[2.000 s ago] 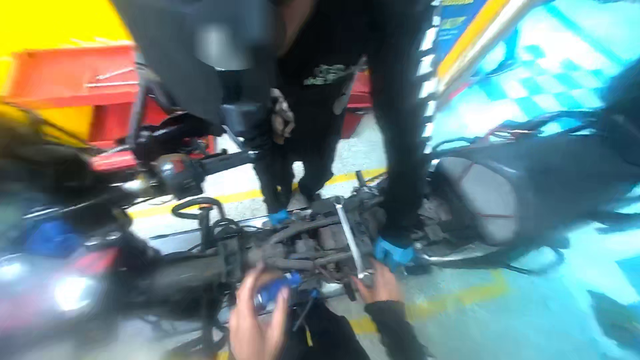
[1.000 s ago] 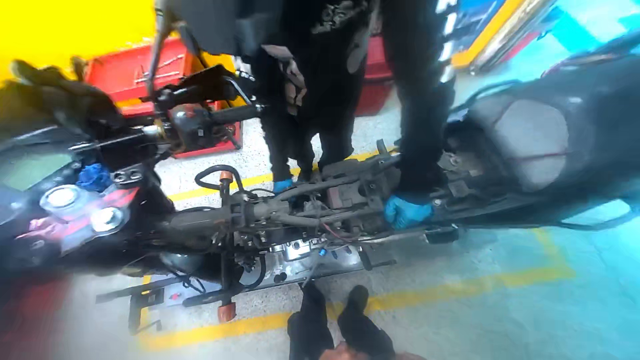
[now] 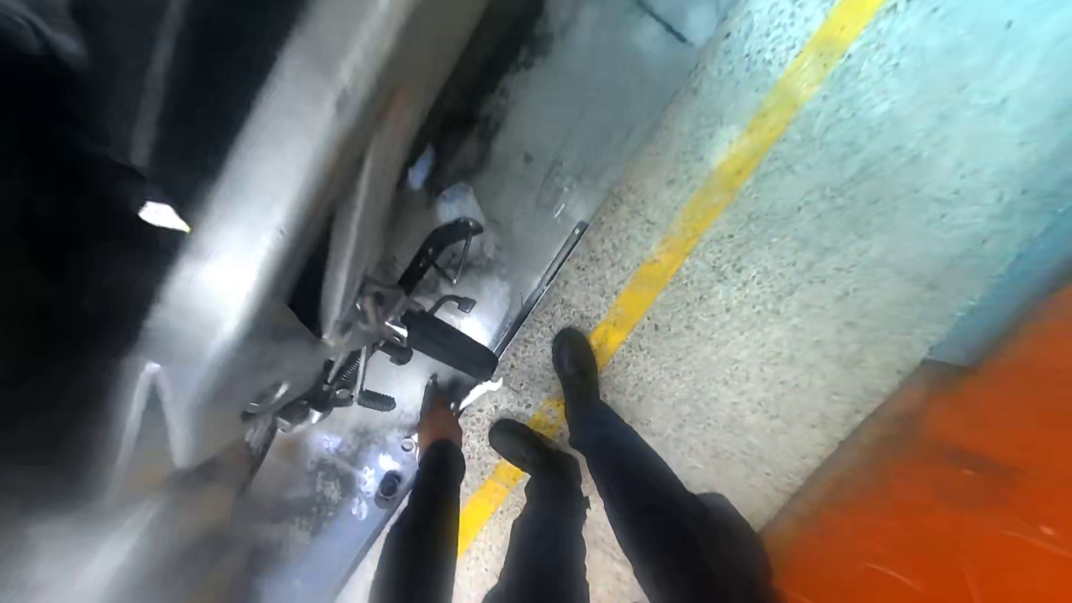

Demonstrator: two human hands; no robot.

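Note:
My left hand (image 3: 439, 421), below a dark sleeve, reaches down beside a motorcycle's black rubber footrest (image 3: 450, 344). A dark shape lies at its fingertips; blur hides whether the hand holds it. A small white item (image 3: 481, 392) is just right of the hand. Left of the footrest are a spring (image 3: 347, 369) and a small ribbed peg (image 3: 376, 400). A black bent metal part (image 3: 435, 251) and a small pedal (image 3: 457, 303) stand above it. The blurred motorcycle body (image 3: 251, 226) fills the upper left. My right hand is out of view.
A metal platform (image 3: 335, 548) with a raised edge (image 3: 540, 289) lies under the motorcycle. My two dark shoes, left (image 3: 521, 444) and right (image 3: 575, 356), stand by a yellow floor line (image 3: 712, 201). An orange surface (image 3: 946, 469) is at the lower right.
The view has swung down to the floor beside the motorcycle. Two seconds ago both my hands were at its frame; now one is low by the footrest. The co-worker's gloved hands are no longer seen.

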